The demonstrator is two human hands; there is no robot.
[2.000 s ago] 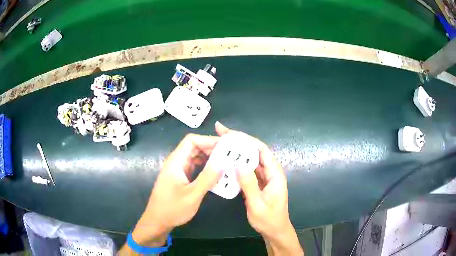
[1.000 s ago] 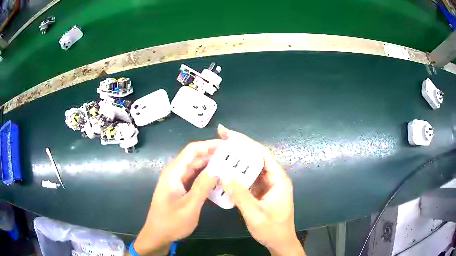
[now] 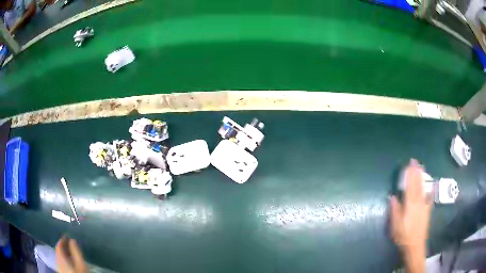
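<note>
My right hand [image 3: 411, 210] is at the right of the bench, its fingers over a white closed adapter [image 3: 427, 182] that it partly hides. My left hand [image 3: 70, 256] is low at the left, blurred and cut off by the bottom edge, with nothing visible in it. Another closed adapter [image 3: 446, 190] lies just right of my right hand, and one more [image 3: 459, 151] is behind it. Two front covers [image 3: 189, 157] [image 3: 234, 161] lie mid-left. Several open bases [image 3: 125, 157] with yellow and blue insides are heaped beside them; another base [image 3: 242, 133] stands behind the covers.
A blue bin [image 3: 16, 170], a thin pale stick [image 3: 70, 200] and a small white piece [image 3: 62, 216] are at left. A lined crate [image 3: 45, 258] is below. A pale strip [image 3: 266, 101] edges the green conveyor [image 3: 266, 48], which carries two white parts. A person's arm shows top left.
My hands have parted. The right one has carried the white adapter to the right; the left has moved down to the lower left. The view has shifted, showing more conveyor.
</note>
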